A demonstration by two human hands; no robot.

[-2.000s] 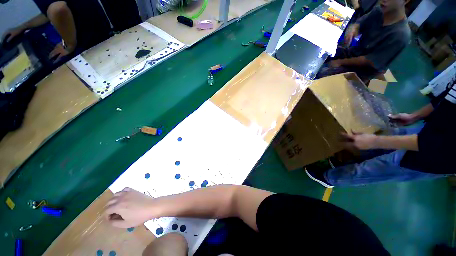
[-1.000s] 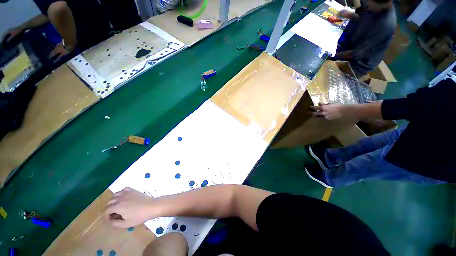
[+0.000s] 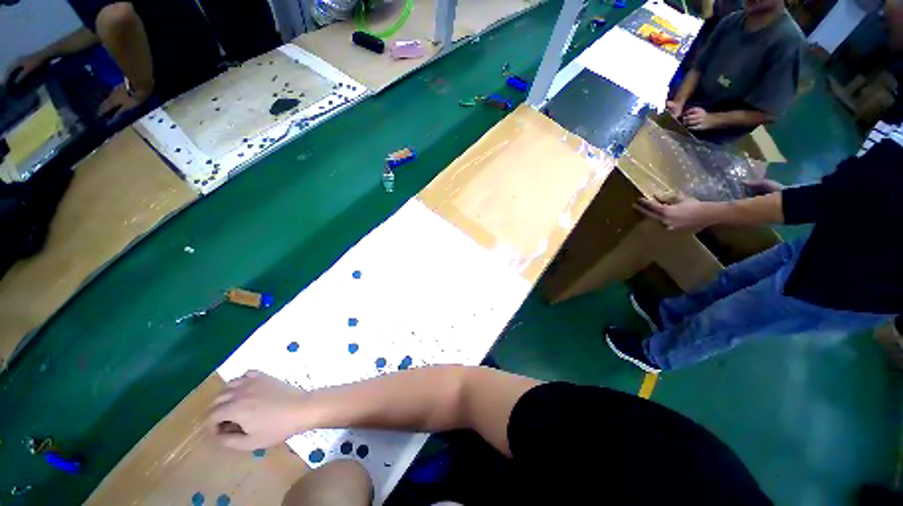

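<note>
My right hand rests loosely curled, palm down, on the edge between the brown covering and the white sheet. A dark gap shows under its fingers and I see nothing held. A rounded patch of bare skin shows at the bottom edge; I cannot tell which part of my left hand or arm it is. Blue dots lie scattered on the sheet and the brown covering. A battery-and-board assembly with thin wires lies on the green belt, beyond the bench.
More assemblies lie on the belt, one at lower left and one farther up. A dark mat and a metal post are at the upper right. A standing person grips a large carton; others sit along the line.
The belt assemblies have moved toward the lower left. The standing person and the carton have shifted; the seated person behind has moved too. My right hand has not moved.
</note>
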